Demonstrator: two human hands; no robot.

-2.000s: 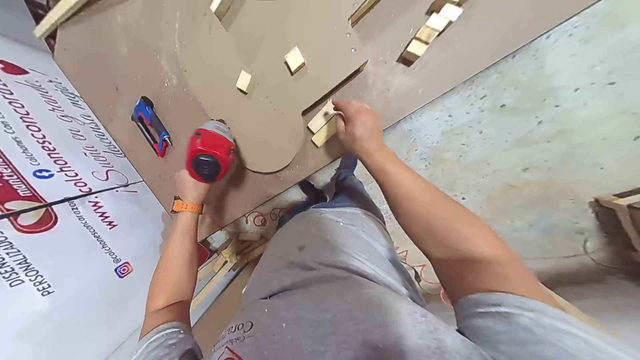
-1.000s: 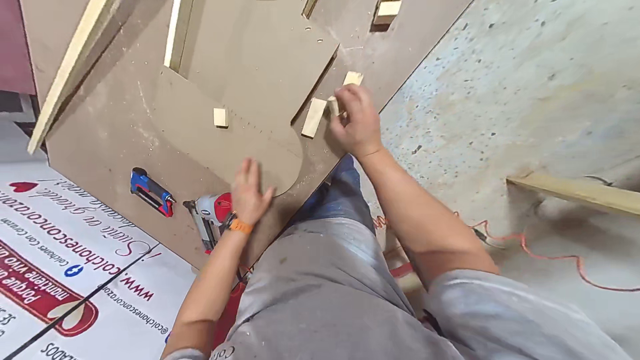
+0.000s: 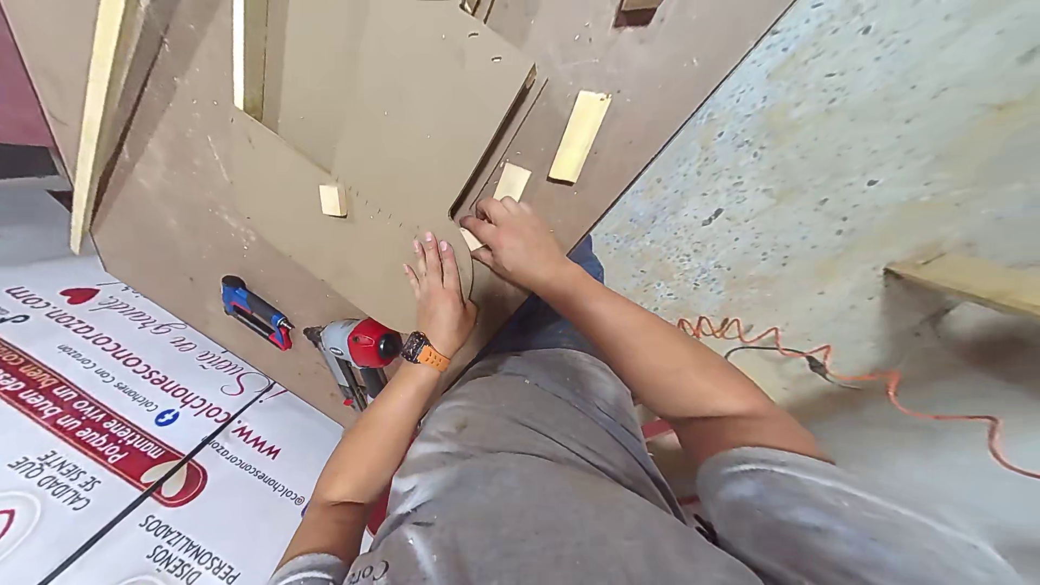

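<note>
My left hand (image 3: 443, 296) lies flat, fingers spread, on a thin brown board panel (image 3: 366, 138) with a rounded end. At that panel's edge my right hand (image 3: 516, 244) pinches a small wood piece (image 3: 471, 239) between thumb and fingers. Just beyond its knuckles lies a pale wood block (image 3: 513, 181), and a longer wood block (image 3: 579, 136) rests farther right. Another small block (image 3: 332, 200) sits on the panel at the left. A red and grey pneumatic nailer (image 3: 361, 345) lies beside my left wrist, and a blue and black stapler (image 3: 256, 311) is left of it.
The brown work surface (image 3: 175, 195) carries upright wood strips (image 3: 101, 114) at the far left. A printed white sheet (image 3: 162, 390) bears writing at lower left. On the right are a speckled floor (image 3: 731, 162), an orange coiled air hose (image 3: 894, 390) and a wood plank (image 3: 967, 280).
My left hand held the nailer two seconds ago; the nailer now lies on the surface and that hand is on the panel. My right hand is now away from the longer block. The view has shifted.
</note>
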